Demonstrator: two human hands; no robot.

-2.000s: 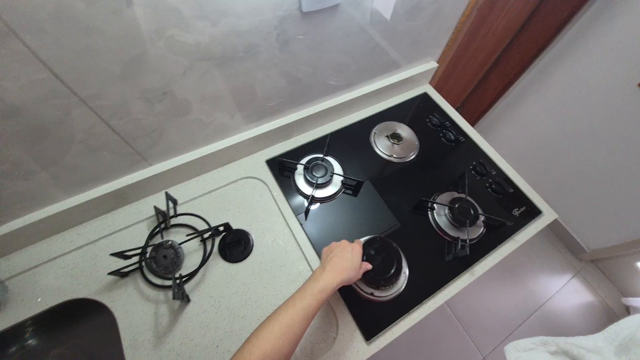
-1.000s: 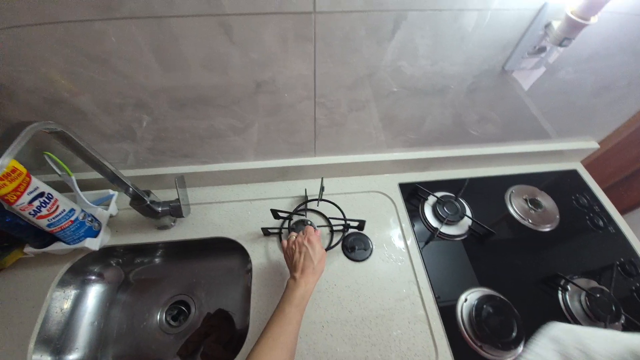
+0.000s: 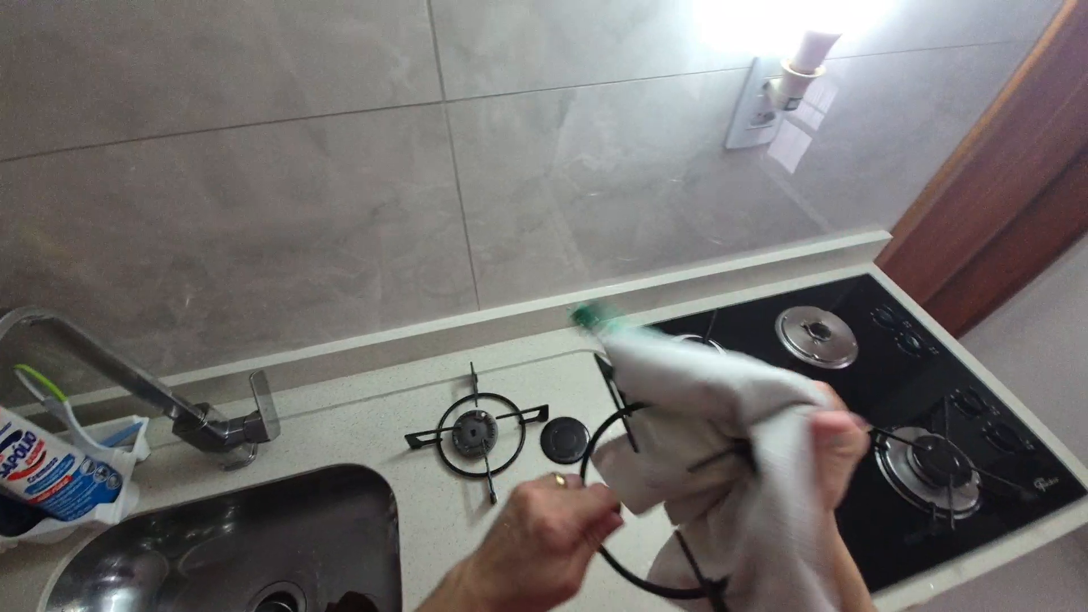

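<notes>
My left hand (image 3: pixel 548 531), with a ring on one finger, grips the round rim of a black metal pan support (image 3: pixel 595 455) held above the counter. My right hand (image 3: pixel 837 442) holds a whitish cloth (image 3: pixel 714 382) wrapped around part of that support; the cloth is blurred and hides much of the metal. A green patch shows at the cloth's upper corner. Behind my hands, a second pan support (image 3: pixel 521 442) lies on the counter around a burner head (image 3: pixel 474 432). Beside it, apart, is a round black burner cap (image 3: pixel 564 439).
At left are a steel sink (image 3: pixel 374 544), a faucet (image 3: pixel 217 425) and a caddy (image 3: pixel 127 493) with a Sapólio bottle (image 3: pixel 59 476). A black glass cooktop (image 3: pixel 867 382) lies at right. A lit bulb in a wall outlet (image 3: pixel 752 110) is above.
A pan support and the cloth are now raised between both hands. My hand has left the burner head on the counter, where it was one second ago.
</notes>
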